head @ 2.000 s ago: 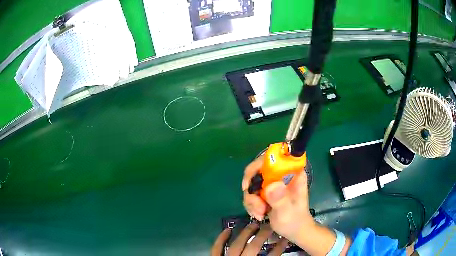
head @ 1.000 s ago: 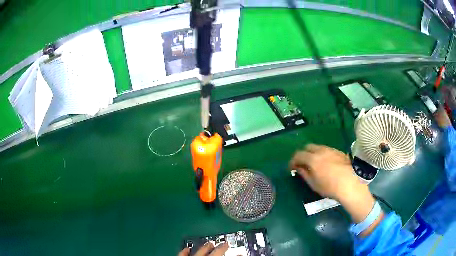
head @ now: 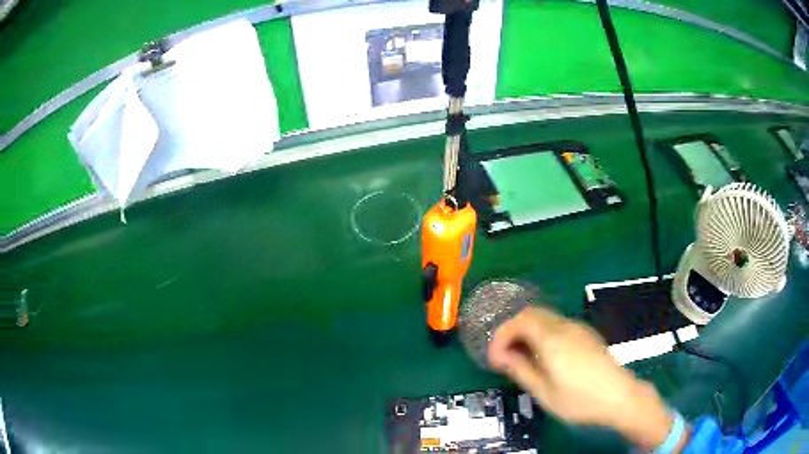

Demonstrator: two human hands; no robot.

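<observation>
A tablet assembly [head: 461,424] with a silvery board lies at the bottom edge, cut off by the frame. The orange electric screwdriver [head: 446,262] hangs upright, held by no hand. The round screw dish [head: 486,310] sits just right of it. My right hand [head: 563,363] is over the dish's lower right edge, blurred, with fingertips together; whether they hold a screw cannot be seen. My left hand is not in view. Another tablet assembly [head: 537,188] lies farther back, behind the dish.
A cream desk fan [head: 741,241] stands at right by a black panel with white edges [head: 634,310]. A black cable [head: 640,151] hangs down near it. More tablets [head: 707,161] lie at back right. Clipped record sheets [head: 191,106] hang at left, an instruction sheet [head: 333,71] beside them.
My right hand first let go of the screwdriver and moved right toward the fan, then came back left to the dish. My left hand has left the front tablet and the picture.
</observation>
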